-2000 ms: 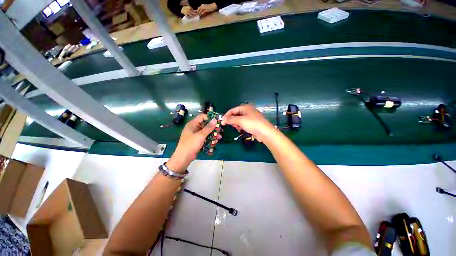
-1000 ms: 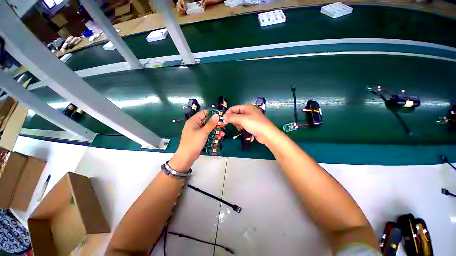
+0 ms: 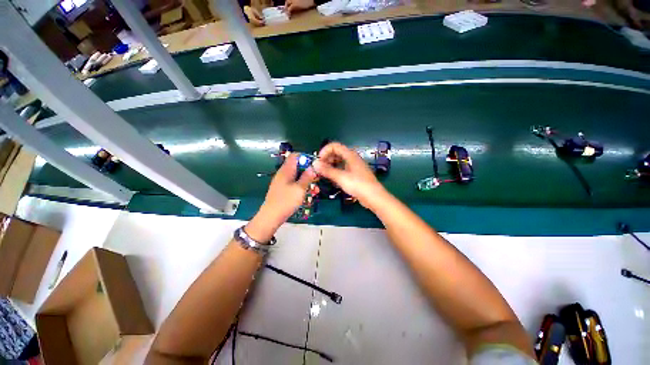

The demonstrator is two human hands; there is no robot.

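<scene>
My left hand (image 3: 284,187) holds a green board strip (image 3: 311,199) with red and pale parts at its fingertips, over the near edge of the green conveyor belt (image 3: 370,107). A bright blue-white light shows on the piece between my hands. My right hand (image 3: 343,171) is close beside it, thumb and finger pinched at the top end of the strip; what they grip is too small to tell. A black unit lies partly hidden behind my hands. Black cable leads (image 3: 303,282) lie on the white bench below.
A joined unit (image 3: 461,164) and another black unit (image 3: 581,147) lie on the belt to the right. Open cartons (image 3: 135,299) stand at left. Black-and-yellow units (image 3: 588,335) lie at lower right. White frame posts (image 3: 107,121) cross the left. A person's hands show at the far bench.
The blue-white light has appeared at my fingertips. My right hand has shifted slightly and covers the strip's top. Units on the near belt sit a little further right; white trays have shifted left.
</scene>
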